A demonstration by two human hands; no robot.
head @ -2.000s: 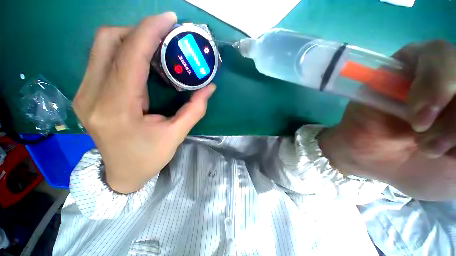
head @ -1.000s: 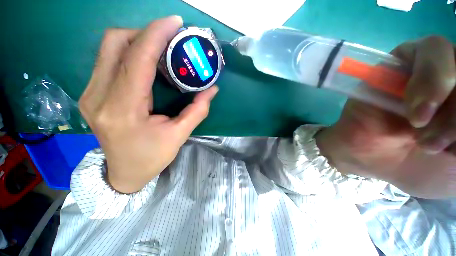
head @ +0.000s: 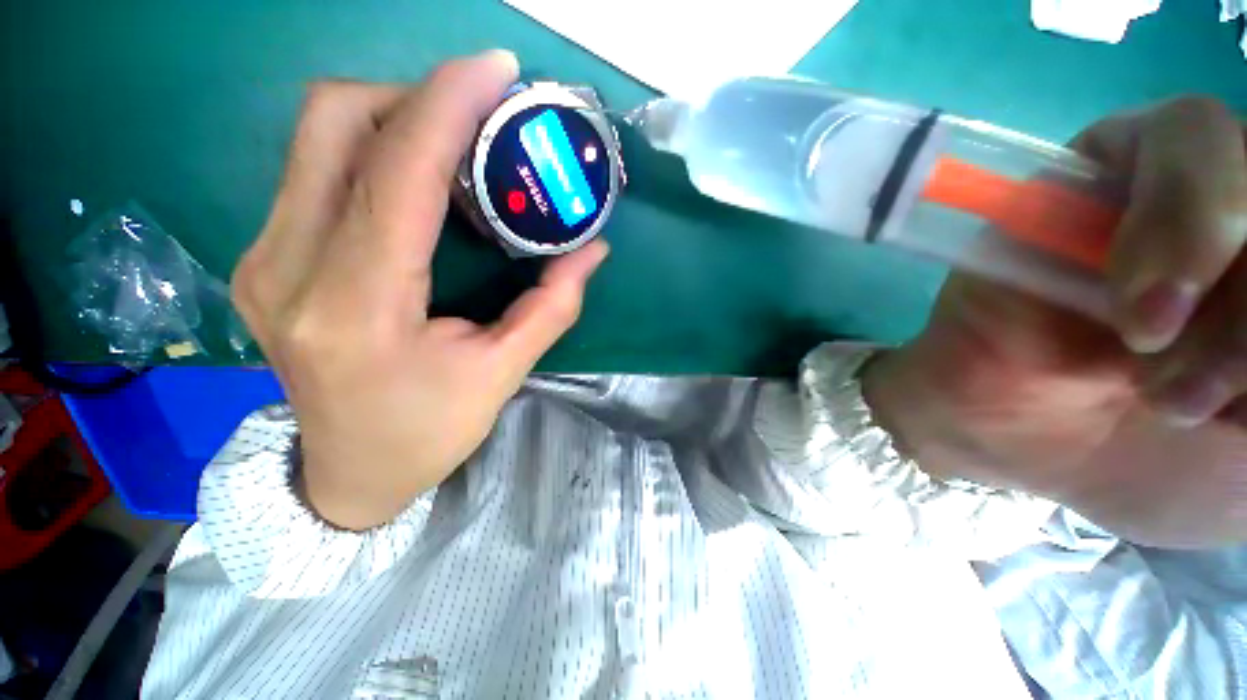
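A round smartwatch [head: 551,171] with a silver rim shows a lit blue panel and a red dot. My left hand [head: 390,294] holds it by its edges between thumb and fingers, screen up, above the bench. My right hand [head: 1094,356] grips the rear of a large clear syringe [head: 766,148], which has a black ring and an orange part inside. The syringe points left, and its thin tip reaches the upper right edge of the watch. Whether the tip touches the case cannot be told. My right hand is partly cut off by the right edge.
The green bench [head: 711,294] lies below my hands. A white sheet [head: 698,34] is at the top, with white wipes [head: 1091,17] at the upper right. Crinkled clear film [head: 137,287] lies at the left bench edge, above a blue bin [head: 171,431]. A red object [head: 48,472] is at far left.
My left hand and the watch have moved slightly right and down, closer to the syringe. My right hand and the syringe have barely moved.
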